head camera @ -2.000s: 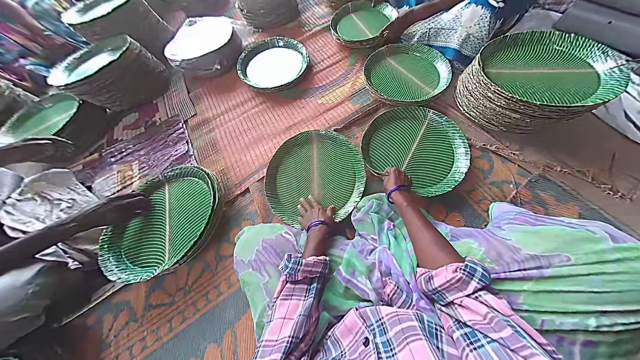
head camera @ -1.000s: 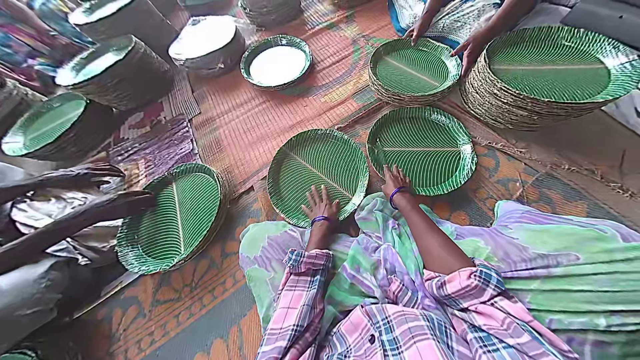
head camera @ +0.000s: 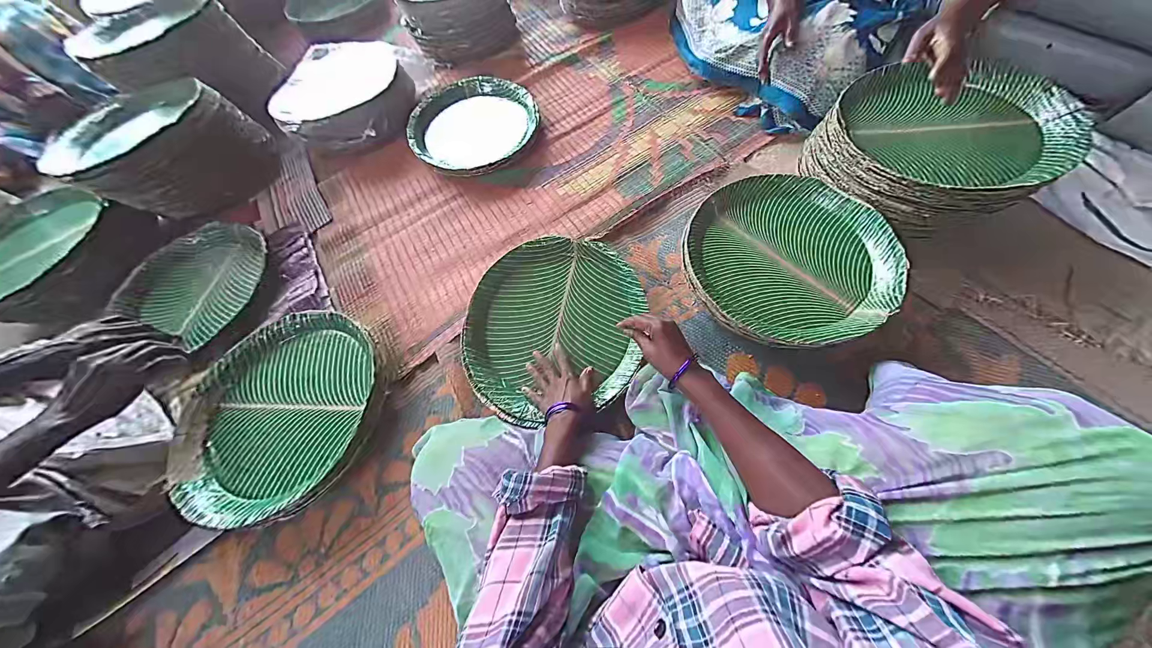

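A round green leaf-patterned plate [head camera: 531, 297] lies on the mat before my knees. My left hand [head camera: 560, 387] rests on its near part with the fingers spread. At the plate's right rim is my right hand [head camera: 657, 344], its fingers bent; whether they pinch the rim cannot be told. Just right of it stands a low stack of similar plates [head camera: 792, 256]. Both my wrists wear purple bangles.
Another person's hands [head camera: 949, 49] are over a tall plate stack [head camera: 936, 135] at upper right. At left, a person's hands [head camera: 108, 369] are beside another stack [head camera: 292, 409]. A plate with a white centre [head camera: 474, 130] and several more stacks stand farther back on the woven mat [head camera: 450, 225].
My right hand has left the right-hand plate and is now at the right rim of the plate under my left hand. The person at upper right has moved a hand over the tall stack.
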